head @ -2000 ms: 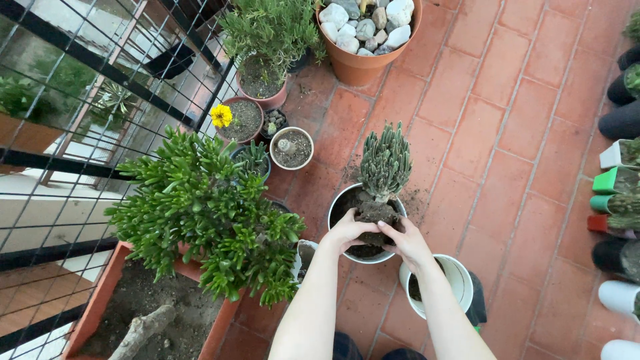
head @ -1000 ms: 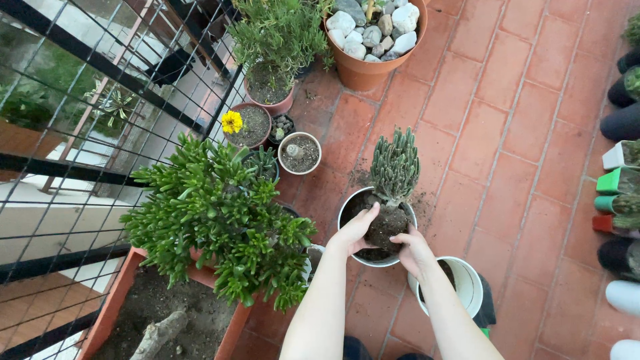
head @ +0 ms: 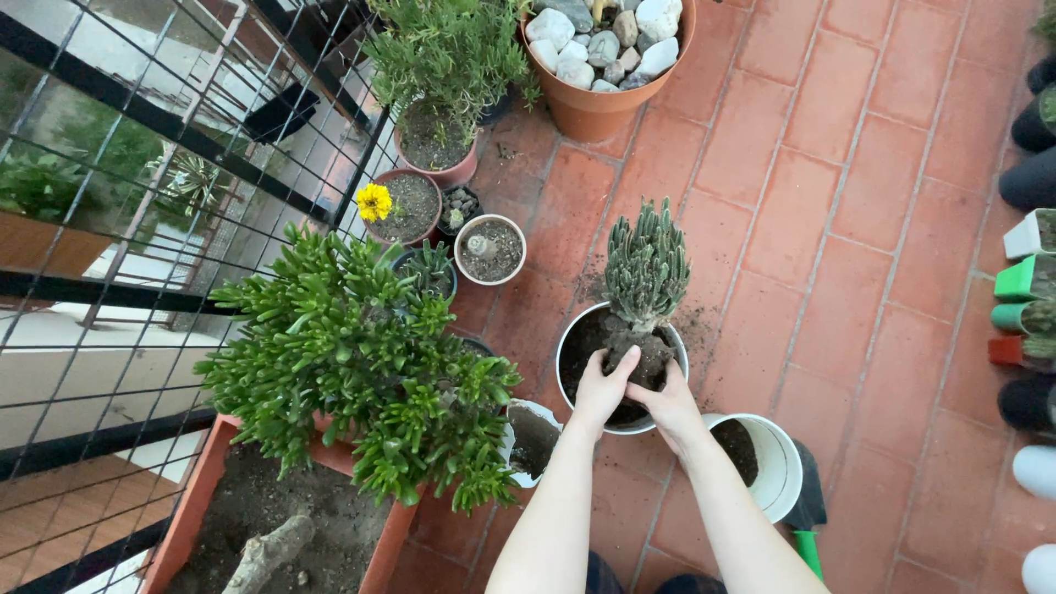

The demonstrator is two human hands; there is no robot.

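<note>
A clustered columnar cactus (head: 648, 268) leans over a round white pot (head: 564, 363) of dark soil, its root ball (head: 648, 356) above the soil inside the rim. My left hand (head: 605, 388) grips the near left side of the root ball. On its near right side is my right hand (head: 670, 404), its thumb close to the left fingers. Both palms are partly hidden from view. Right of my right forearm a white plastic bucket (head: 780, 470) with some soil lies tilted, against a hand trowel (head: 808, 495) with a green handle.
A bushy succulent (head: 355, 363), a torn white container (head: 532, 441) of soil and an orange planter (head: 198, 495) stand left. Small pots, one with a yellow flower (head: 374, 202), and a terracotta pot (head: 590, 107) of stones are beyond. More pots line the right edge; black wire fencing (head: 99, 289) runs left.
My hands remain at the root ball over the white pot. The fingers have shifted around it, and the right thumb has come nearer to my left hand.
</note>
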